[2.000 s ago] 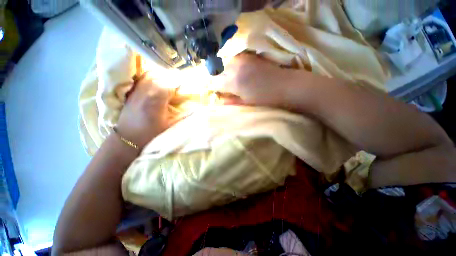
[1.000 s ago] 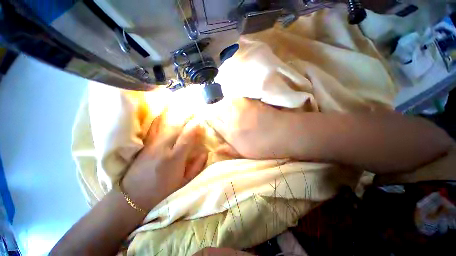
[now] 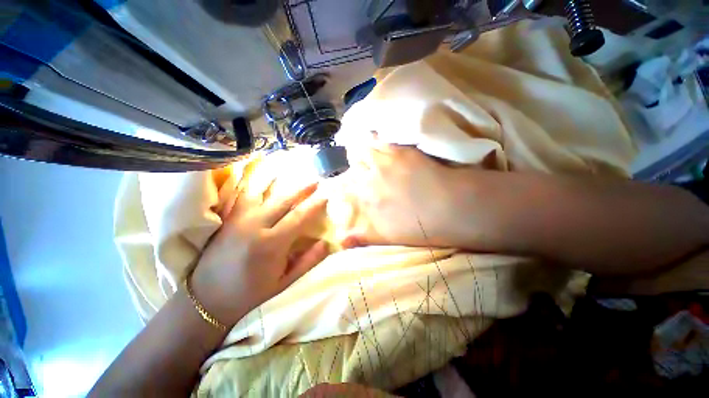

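Pale yellow fabric [image 3: 389,284] is heaped around and under the sewing machine head [image 3: 194,70]. My left hand [image 3: 253,253] lies on the cloth left of the dark grey tension knob [image 3: 332,159], fingers spread and palm down. A gold bracelet [image 3: 204,307] is on its wrist. My right hand [image 3: 404,194] lies on the cloth right of the knob. Its fingers point in towards the left hand, partly lost in the work light glare, so its grip cannot be told. The needle and presser foot are hidden. Thin dark lines show on the near folds of fabric.
The white table [image 3: 54,256] shows at the left, with a blue strip at its edge. White crumpled material [image 3: 665,89] lies at the upper right. A spring-loaded post [image 3: 581,31] hangs from the machine at the top right. Dark patterned clothing is at the lower right.
The camera view has tilted and come closer, so more of the machine head shows and the knob sits lower. Both hands stay on the cloth near the glare, with only small finger shifts since one second ago.
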